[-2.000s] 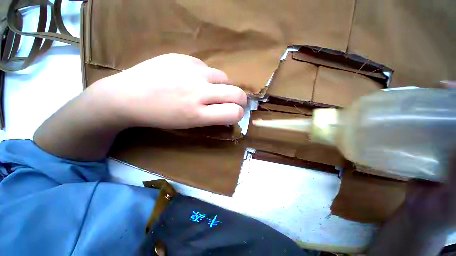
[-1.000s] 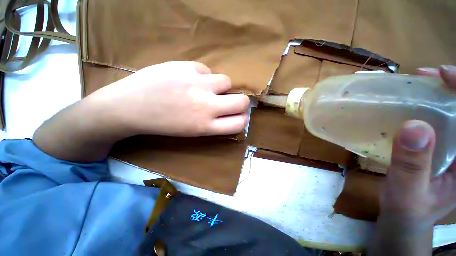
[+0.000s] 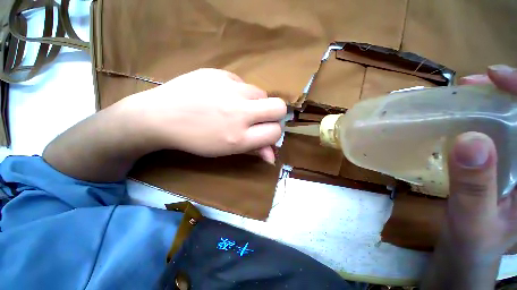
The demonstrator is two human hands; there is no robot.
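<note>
Brown bag body panels (image 3: 210, 34) lie in overlapping layers, with square notches at their edges. My left hand (image 3: 221, 116) lies on the panels with its fingertips at a notch corner (image 3: 287, 122), the fingers curled over the panel edge; what they pinch is hidden. My right hand (image 3: 476, 164) holds a clear glue bottle (image 3: 397, 136) on its side, cloudy and yellowish inside. Its pale nozzle (image 3: 303, 129) points left and its tip is at the notch corner beside my left fingers.
Brown straps (image 3: 42, 41) loop at the upper left. The white table top (image 3: 331, 224) shows below the notches, with a yellowish edge at the bottom. My dark apron (image 3: 238, 263) is at the table's near edge.
Two seconds ago the bottle was blurred and farther right. Since one second ago the nozzle has moved slightly down and left, and one left fingertip now shows lower at the panel edge.
</note>
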